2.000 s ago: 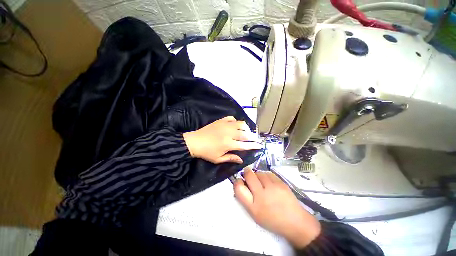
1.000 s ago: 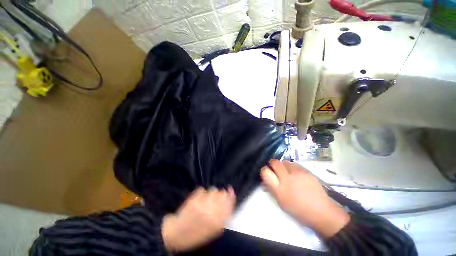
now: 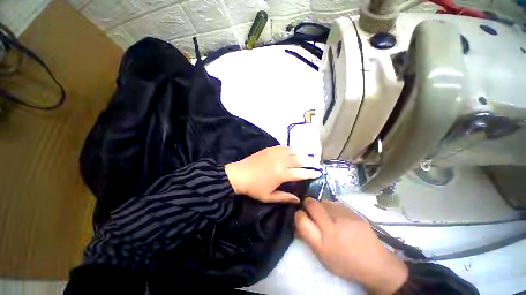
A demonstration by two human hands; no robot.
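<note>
A large black shiny garment (image 3: 167, 121) lies bunched left of the needle area. My left hand (image 3: 271, 174) lies flat on it, fingers pointing at the lit presser foot (image 3: 327, 176). My right hand (image 3: 340, 239) has thumb and fingertips closed on the garment's edge just in front of the foot. The cream sewing machine head (image 3: 352, 86) stands over the foot. A narrow black strip (image 3: 398, 241) runs from near the foot to the right along the bed. The needle itself cannot be made out in the glare.
A green-handled tool (image 3: 257, 27) and loose black strips (image 3: 303, 57) lie at the back by the white brick-patterned wall. A brown cardboard sheet (image 3: 46, 173) is at the left, with a dark cable over it. A red item shows at the upper right.
My left hand has moved from the garment's front edge up beside the foot and now lies flat. My right hand stays by the edge. The garment's front part is spread nearer me. The view has shifted.
</note>
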